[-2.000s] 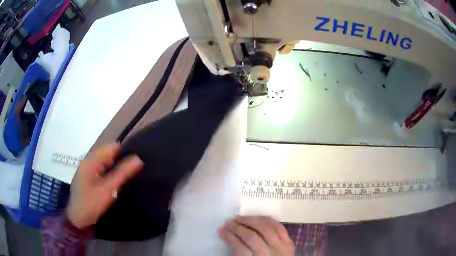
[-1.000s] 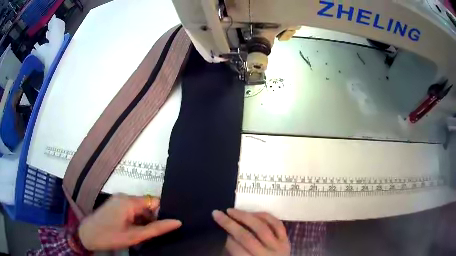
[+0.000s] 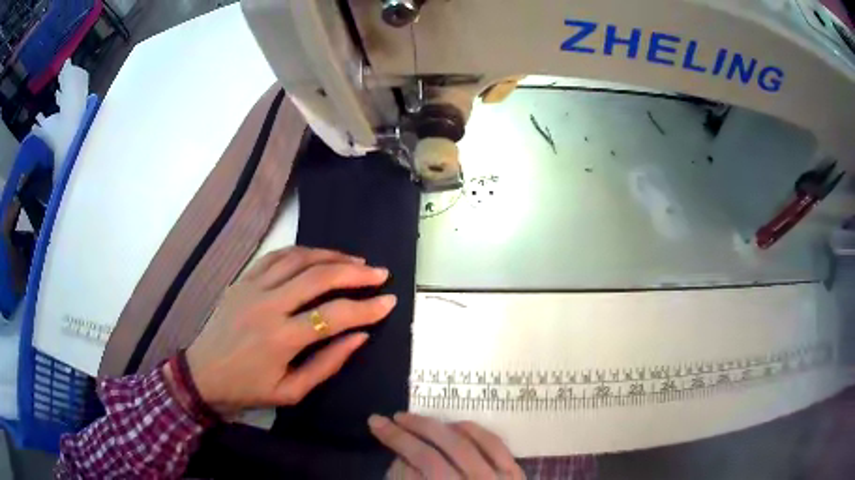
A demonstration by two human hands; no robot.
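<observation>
A wide dark lining strip [image 3: 361, 216] runs from under the presser foot [image 3: 439, 180] toward me, its right edge straight. My left hand [image 3: 291, 328], with a ring, lies flat on the strip, fingers spread and pointing right. My right hand [image 3: 445, 450] is at the bottom, fingertips on the strip's right edge near the table's front; it is partly cut off by the frame, and whether it pinches the cloth cannot be told. A striped pinkish-brown panel [image 3: 202, 225] with a black line along its middle curves to the left of the strip.
The cream sewing machine head [image 3: 525, 42] stands above the shiny metal bed [image 3: 600, 206], which has thread scraps. Red-handled snips [image 3: 786, 217] lie at the bed's right. A printed scale [image 3: 600, 389] runs along the white table's front. A blue basket [image 3: 58, 398] is at the left.
My left hand has moved up and right from the strip's lower left edge onto the strip. My right hand remains near the front edge. Earlier the strip was folded over, showing white; now it lies flat.
</observation>
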